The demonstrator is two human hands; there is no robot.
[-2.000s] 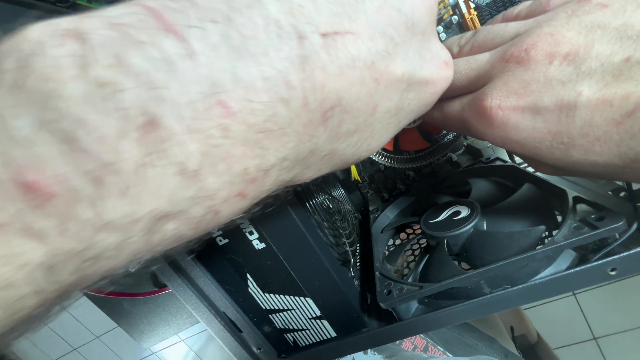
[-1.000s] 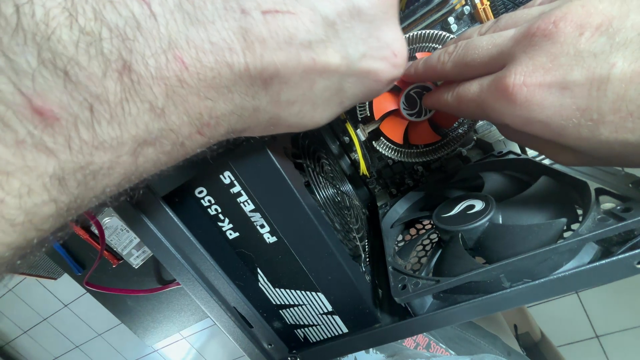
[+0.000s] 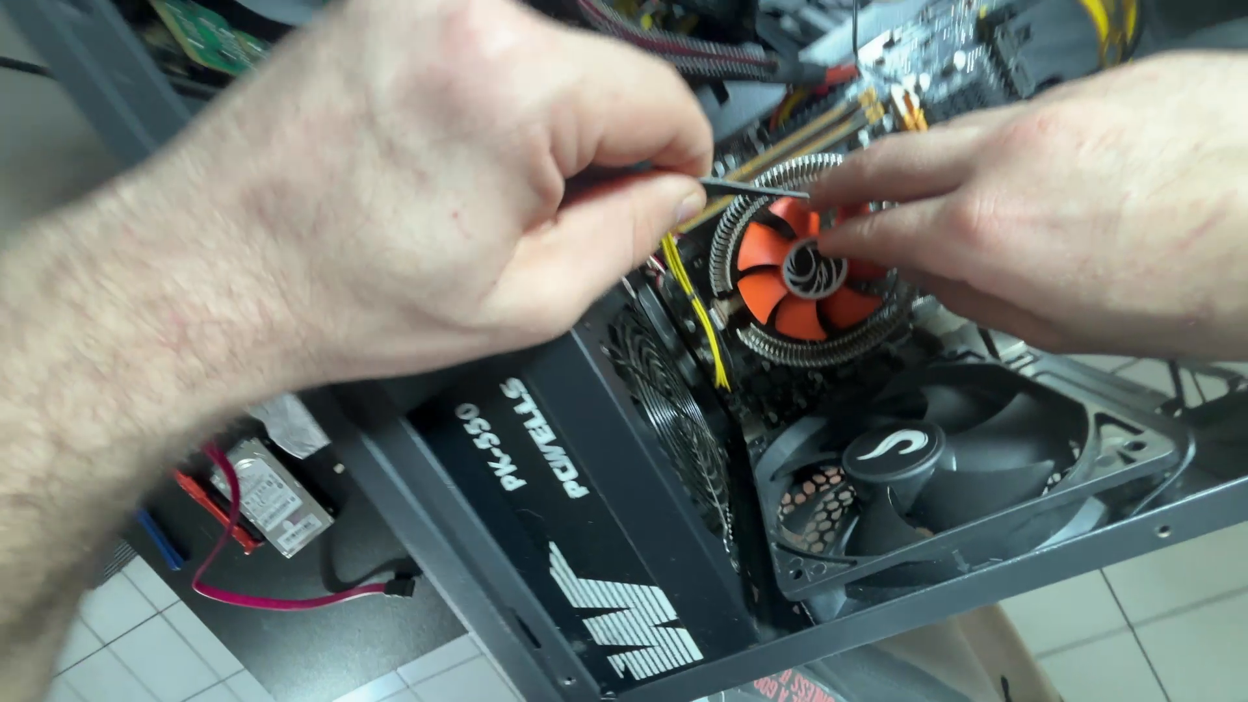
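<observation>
My left hand point(image 3: 585, 166) pinches a thin, dark tool point(image 3: 756, 187) between thumb and fingers; its narrow tip ends at the upper edge of the CPU cooler, and its type cannot be told. The round cooler point(image 3: 817, 271) has orange fan blades inside a ring of metal fins. My right hand point(image 3: 985, 205) lies over the cooler's right side, its fingertips at the blades near the tool's tip; whether it grips anything is hidden. Below the cooler is a black case fan point(image 3: 926, 468). The black power supply point(image 3: 546, 487) sits to the left, inside the open computer case.
The case's dark metal frame point(image 3: 955, 585) runs along the bottom. Yellow wires point(image 3: 700, 312) stand between power supply and cooler. A braided cable point(image 3: 692, 54) crosses at the top. A hard drive point(image 3: 281, 497) and a red SATA cable point(image 3: 263, 603) lie on a dark surface at lower left.
My left hand has moved off the cooler's upper area, and the thin tool in it now shows. More of the orange fan is uncovered than two seconds ago. My right hand stays at the cooler.
</observation>
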